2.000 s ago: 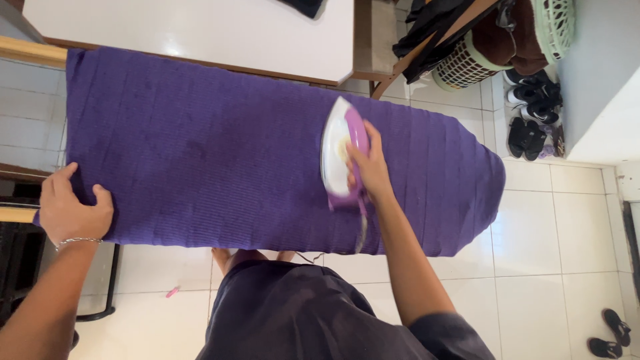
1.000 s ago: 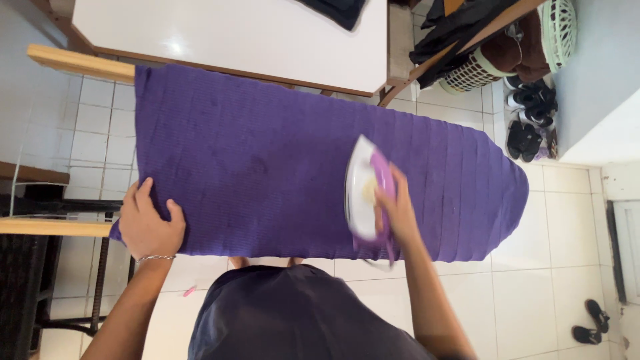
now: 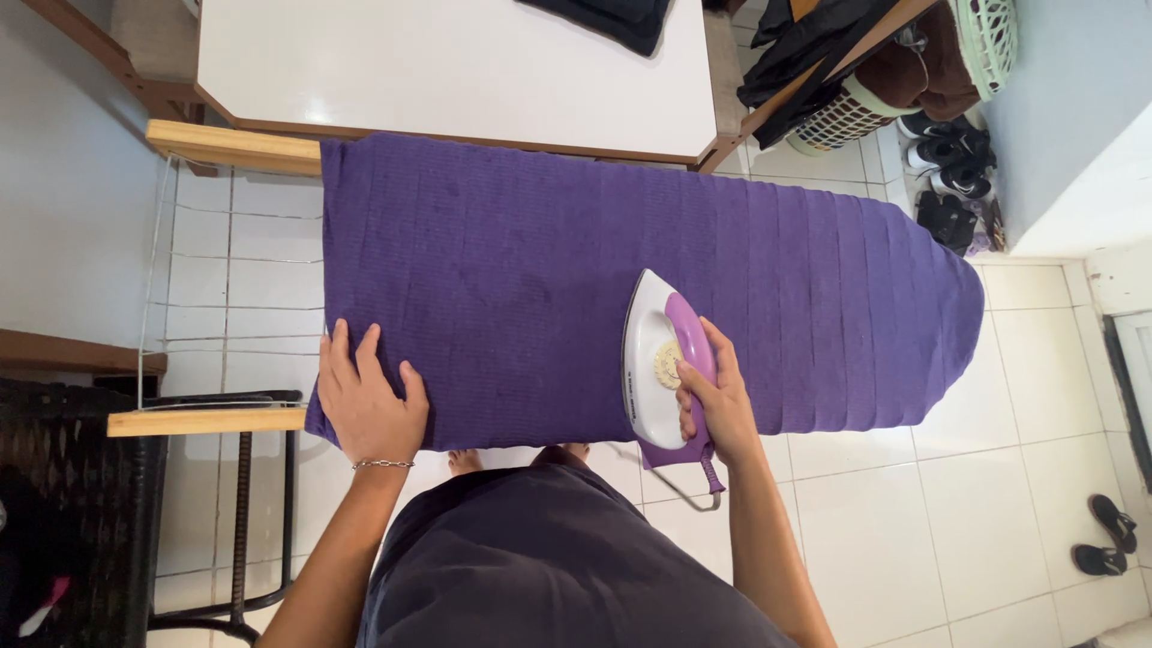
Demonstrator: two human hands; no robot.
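Observation:
A purple ribbed cloth (image 3: 522, 288) covers the ironing board, with creases across its right part. My right hand (image 3: 720, 396) is closed around the purple handle of a white and purple electric iron (image 3: 650, 360). The iron rests near the board's front edge, its tip pointing to the back, and its cord hangs down at the heel. My left hand (image 3: 373, 396) lies with spread fingers on the cloth's front left corner, holding nothing in its fingers.
Bare wooden rails (image 3: 234, 147) and a wire rack extend left of the cloth. Behind the board stands a white table (image 3: 450, 72) bearing a folded black garment (image 3: 621, 20). A laundry basket (image 3: 841, 117) and several shoes (image 3: 958, 171) are at the back right; black sandals (image 3: 1100, 560) lie lower right.
The iron, in my right hand, has come toward the board's front edge. My left hand remains at the cloth's left corner. The view has shifted left.

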